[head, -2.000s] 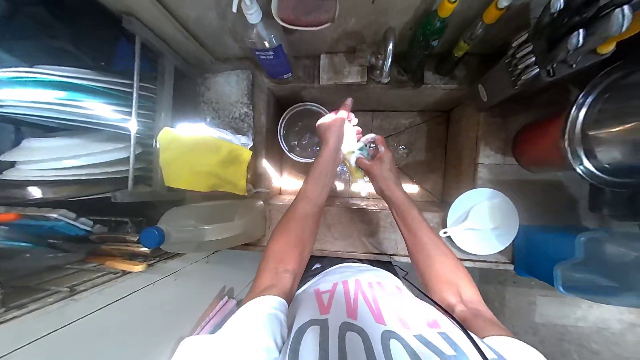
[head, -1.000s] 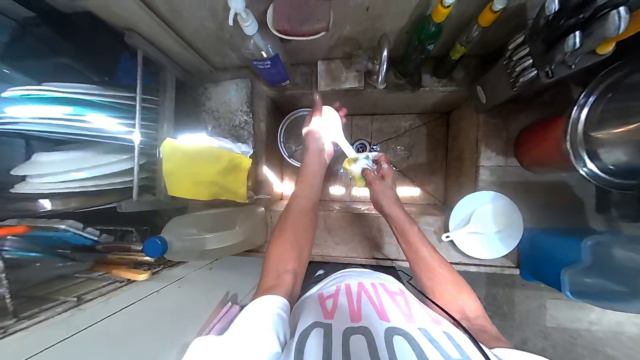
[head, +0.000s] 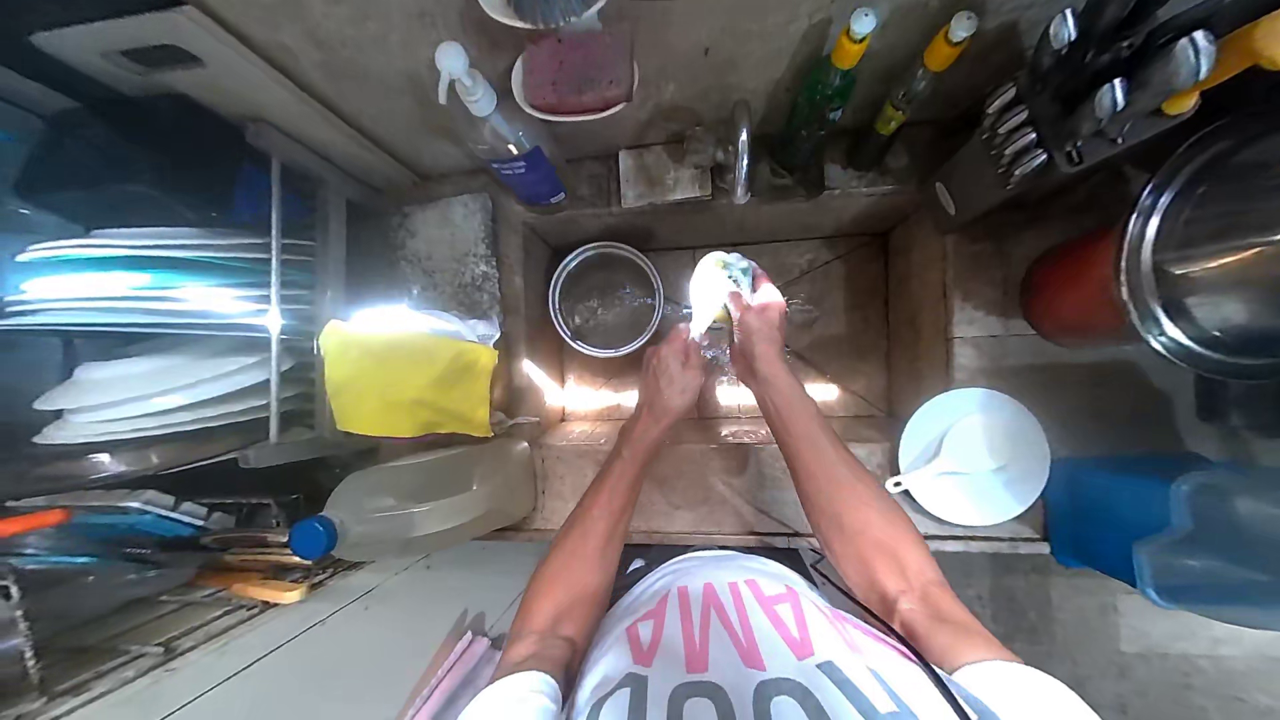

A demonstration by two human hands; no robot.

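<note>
Over a tiled sink (head: pixel 840 300), my left hand (head: pixel 672 375) grips the lower, narrow end of a white utensil (head: pixel 708 292), seemingly a ladle or large spoon. My right hand (head: pixel 758 325) presses a sponge (head: pixel 738 270) with pale and yellowish parts against its wide upper end. Glare hides the utensil's exact outline. A round clear bowl (head: pixel 606 300) rests in the sink to the left of both hands, and a metal faucet (head: pixel 741 150) stands behind them. Water or suds glisten on the sink floor below the hands.
A soap pump bottle (head: pixel 520 165) and two glass bottles (head: pixel 820 95) stand behind the sink. At left are a yellow cloth (head: pixel 410 380), a plastic jug (head: pixel 430 500) and racked plates (head: pixel 150 390). At right sit a white bowl holding a scoop (head: pixel 1020 480), a blue container (head: pixel 1110 510) and a steel pot (head: pixel 1215 250).
My left hand has come down and toward me, from the utensil's wide end to its narrow end. The utensil has turned, its wide end now beside my right hand and the sponge.
</note>
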